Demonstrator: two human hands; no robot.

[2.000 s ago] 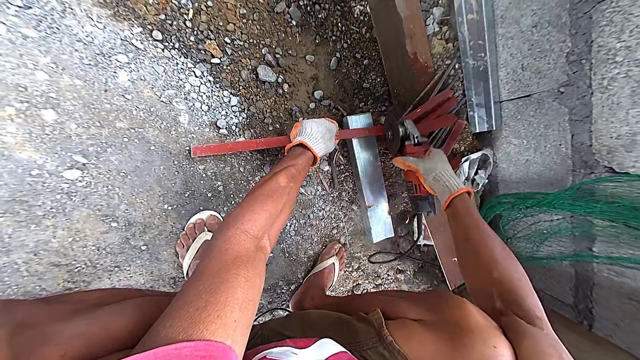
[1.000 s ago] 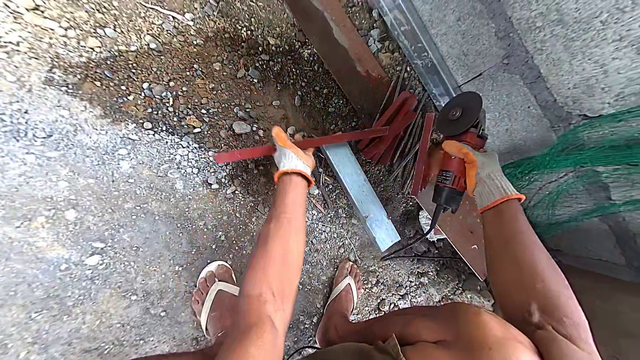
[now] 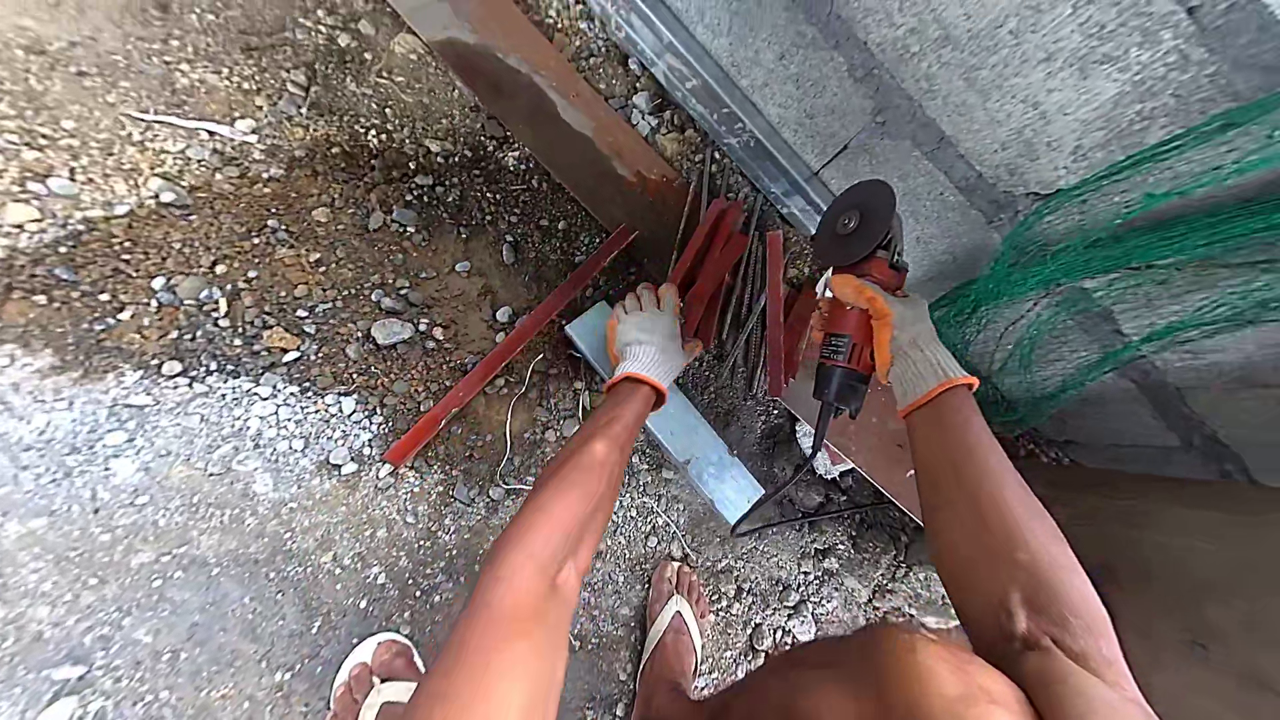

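My right hand (image 3: 890, 335), in a white and orange work glove, grips a red angle grinder (image 3: 848, 335) with its dark disc (image 3: 855, 222) pointing up and away. The gloved left hand (image 3: 648, 335) reaches over a galvanized metal channel (image 3: 705, 450), beside a pile of short red steel pieces (image 3: 715, 262); whether its fingers touch either is unclear. To the left of that hand a long red steel bar (image 3: 510, 345) lies on the gravel, apart from it. Another red piece (image 3: 775, 315) stands out between the pile and the grinder.
A wide rusty steel plate (image 3: 560, 110) and a long galvanized profile (image 3: 725, 110) run beside the concrete block wall (image 3: 930, 150). Green netting (image 3: 1130, 260) hangs at the right. The grinder's black cord (image 3: 790, 485) loops past the channel's near end. Thin rods (image 3: 745, 290) lie among the red pieces.
My left hand has let go of the long red bar, which now lies on the gravel, and has moved right toward the red pieces. The grinder remains in my right hand.
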